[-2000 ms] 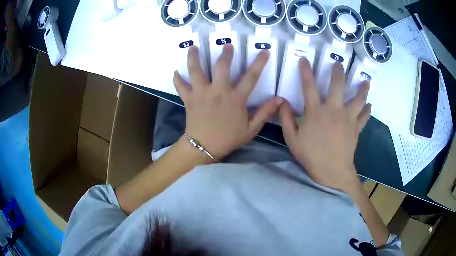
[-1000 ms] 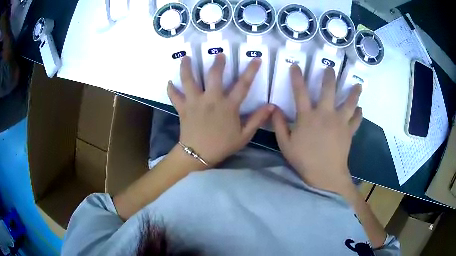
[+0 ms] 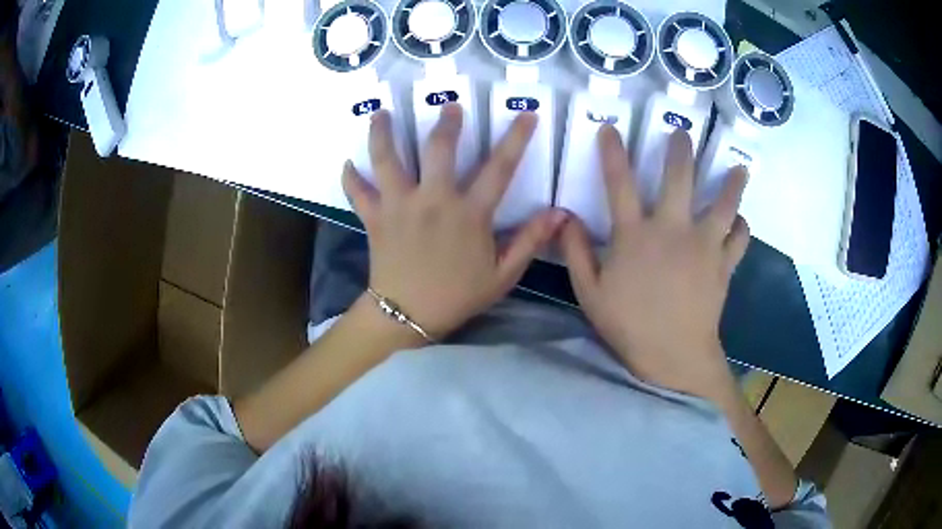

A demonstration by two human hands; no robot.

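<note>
Several white handheld fans lie side by side in a row on the white sheet, round grey grilles away from me, handles towards me. Small dark oval windows with lit marks show on most handles. My left hand, with a bracelet at the wrist, lies spread with fingertips on the left handles just below the windows. My right hand lies spread on the right handles in the same way. The two thumbs meet at the middle. Neither hand grips a fan; palms hide the handle ends.
A loose fan lies at the far left. An open brown carton stands below the bench edge at left. A smartphone lies on printed sheets at right. Brown cardboard is at the right edge. A person's arm shows at upper left.
The view has shifted slightly, so fans and hands sit a little differently in the picture. The lit marks on the windows differ. Both hands keep the same spread pose on the handles.
</note>
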